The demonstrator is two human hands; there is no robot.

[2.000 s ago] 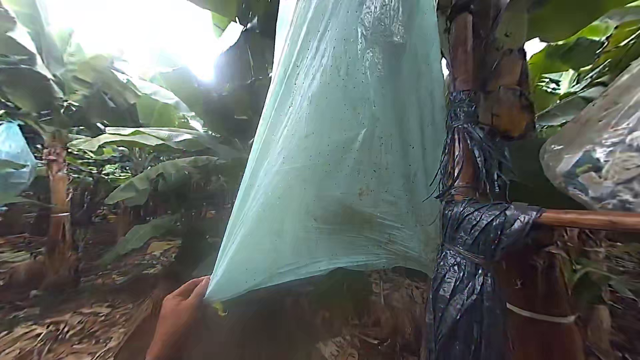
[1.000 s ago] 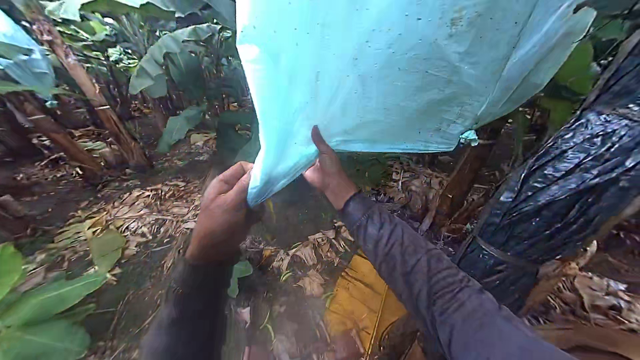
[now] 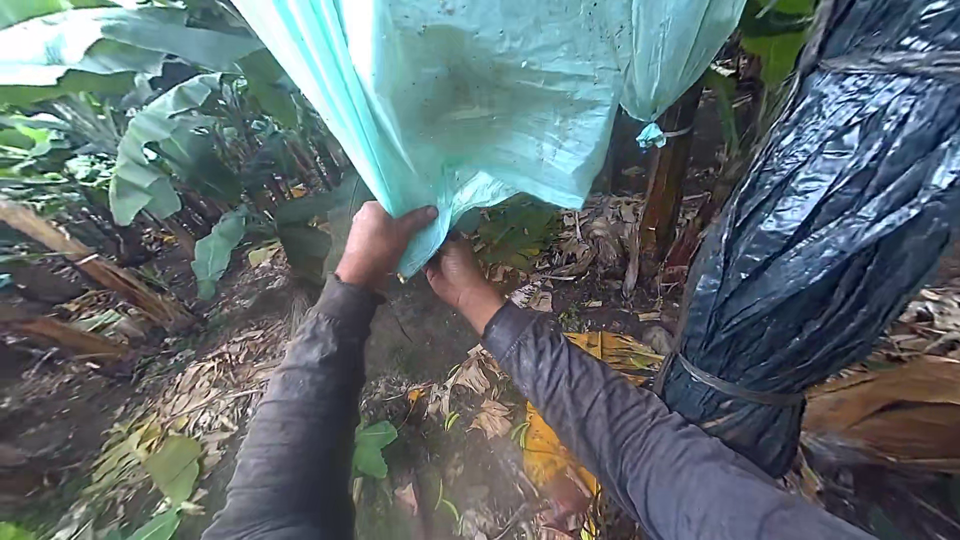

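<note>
A translucent green-blue plastic bag [image 3: 495, 97] hangs down in front of me, its lower edge gathered to a narrow bunch between my hands. My left hand [image 3: 382, 240] grips the bunch from the left, thumb across the film. On the right side of the bunch, my right hand [image 3: 457, 270] pinches the plastic, its fingertips partly hidden behind it. The bag's right lower corner hangs loose. Behind it at the right hangs another green-blue bag [image 3: 667, 52], tied at its bottom end.
At the right leans a thick bundle wrapped in black plastic [image 3: 810, 247], bound with cord. Dry leaves [image 3: 217, 375] and a yellow banana leaf [image 3: 551, 442] lie on the ground. Banana plants with broad leaves [image 3: 154, 150] stand at the left, near a leaning stem [image 3: 97, 262].
Two seconds ago only one hand showed, at the bag's lower left corner; both hands are now on the bag. Since one second ago its lower edge has been drawn together more.
</note>
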